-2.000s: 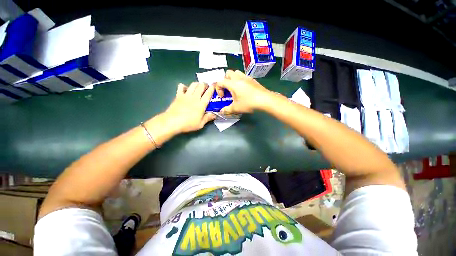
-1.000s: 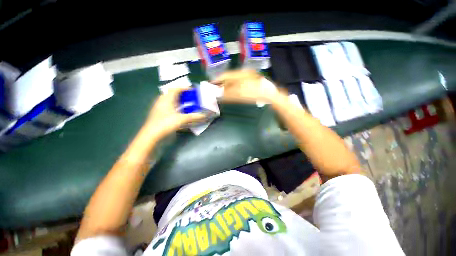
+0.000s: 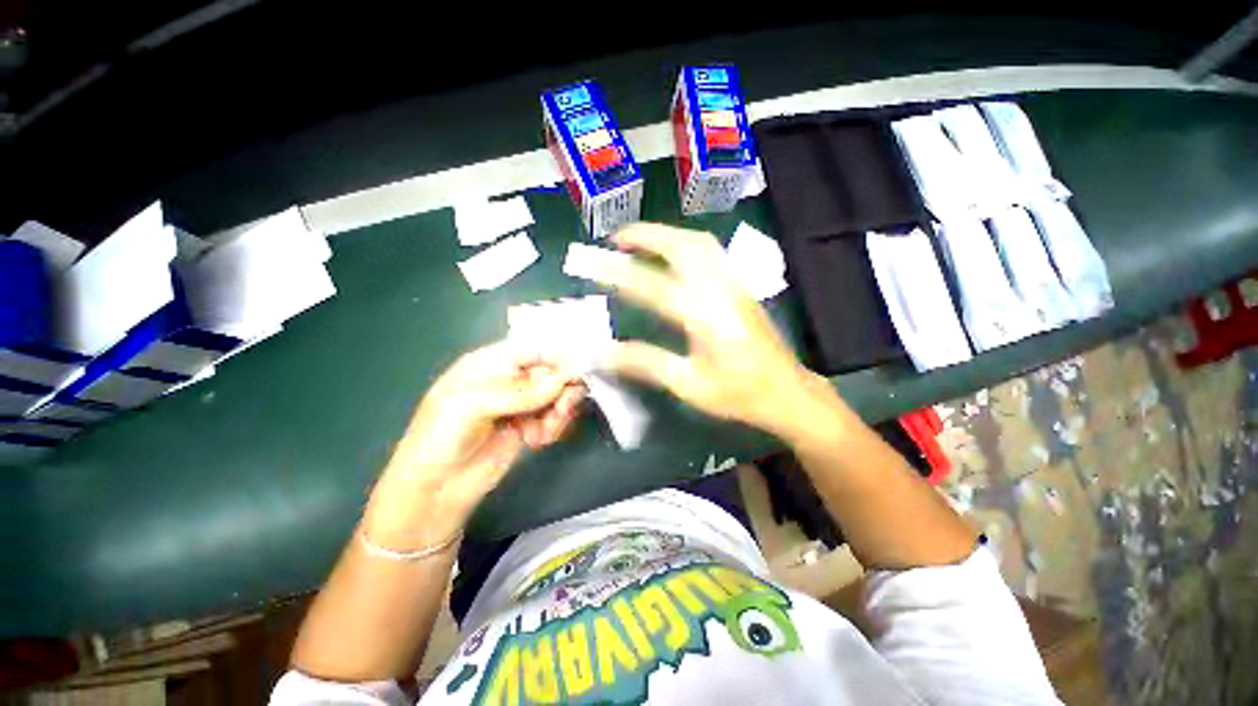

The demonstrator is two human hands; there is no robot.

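Note:
My left hand point(image 3: 476, 435) pinches a white, flat-sided piece point(image 3: 563, 328) over the bench; no blue shows on it, and I cannot tell whether it is a carton or paper. A blurred white strip point(image 3: 620, 414) hangs or lies just right of my left fingertips. My right hand point(image 3: 711, 331) is to the right, fingers spread, thumb close to the white piece. A small white slip point(image 3: 591, 262) lies by its index finger. More slips point(image 3: 500, 261) lie beyond my left hand. Two closed blue retail cartons point(image 3: 593, 152) stand at the bench's far edge.
Open cartons with white flaps point(image 3: 122, 286) stand at left. A black compartment tray point(image 3: 836, 297) at right holds slim pale pouches point(image 3: 917, 297). A pale rail point(image 3: 414, 193) borders the dark conveyor beyond. Red plastic items point(image 3: 1221, 321) show below the bench at right.
The view has shifted and turned. The blue box face earlier between my hands no longer shows; a white piece is in my left hand. My right hand has opened its fingers.

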